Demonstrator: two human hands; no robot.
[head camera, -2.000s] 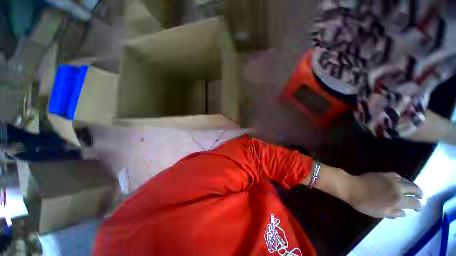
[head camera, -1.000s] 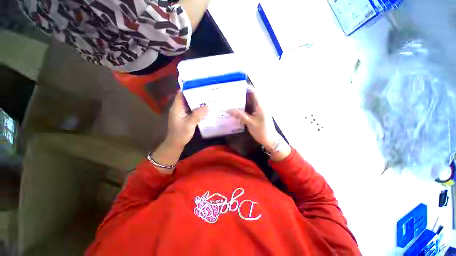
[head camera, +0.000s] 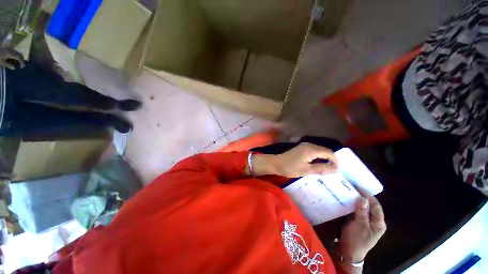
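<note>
A white retail box (head camera: 326, 195) with small blue and dark print lies tilted over my lap, its plain rounded white end toward the upper right. My left hand (head camera: 307, 160) rests on its upper side, with curled fingers at the edge between the printed and plain parts. My right hand (head camera: 365, 227) grips its lower right side, thumb on top and fingers partly hidden. The underside of the box is hidden.
A large open brown carton (head camera: 214, 96) stands on the pinkish tiled floor. A smaller carton holds bright blue packs (head camera: 72, 21). A person sits on an orange-red stool (head camera: 374, 107) at right. Another person's legs (head camera: 59, 101) show at left. The white table edge (head camera: 455, 246) is at lower right.
My view has swung from the table to the floor cartons. Both hands still hold a white box; its blue band no longer shows. Two seconds ago one hand was at the table edge.
</note>
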